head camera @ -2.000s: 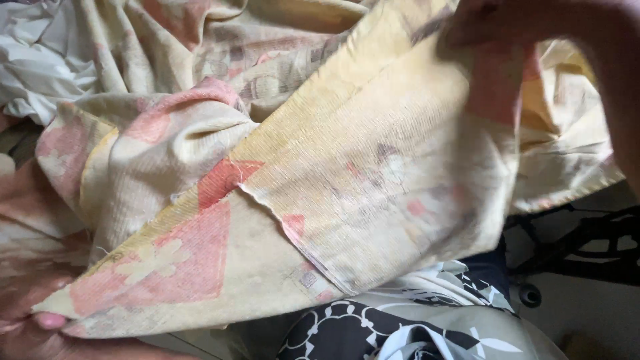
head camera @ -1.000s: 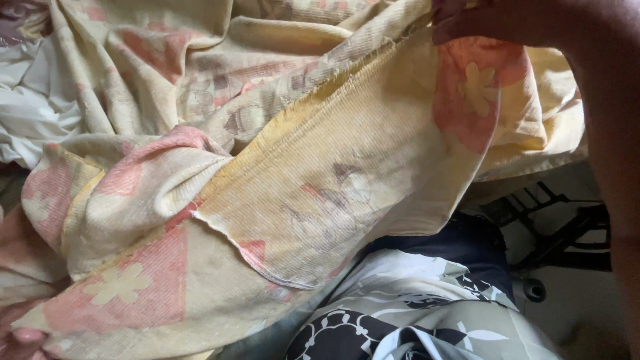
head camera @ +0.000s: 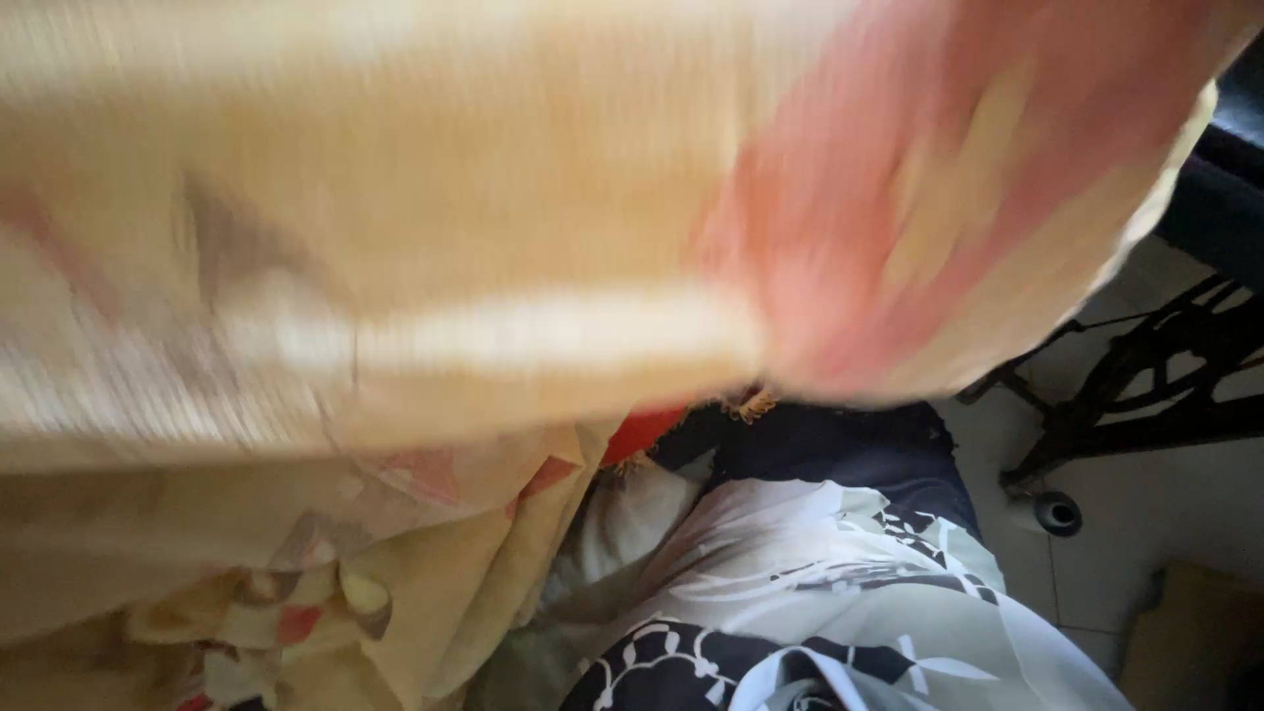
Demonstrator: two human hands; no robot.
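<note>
A large printed cloth [head camera: 553, 237], yellow-beige with reddish patches, is raised close to the camera and blurred by motion. It spans the upper part of the view, and its lower edge hangs over my lap. More of the printed fabric [head camera: 425, 573] lies in folds at the lower left. Neither my left hand nor my right hand shows; what they hold is hidden or outside the view. A small red piece with a frayed edge [head camera: 647, 434] shows beneath the cloth.
Patterned black, white and grey clothing [head camera: 839, 592] covers my lap. To the right stand a black metal frame [head camera: 1136, 385] and a small round wheel [head camera: 1059, 513] on a tiled floor [head camera: 1037, 592]. A brown flat piece [head camera: 1195, 632] lies at the lower right.
The cloth has been lifted and spread across the upper view, nearer the camera. Both hands, seen earlier gripping it at lower left and upper right, are out of sight.
</note>
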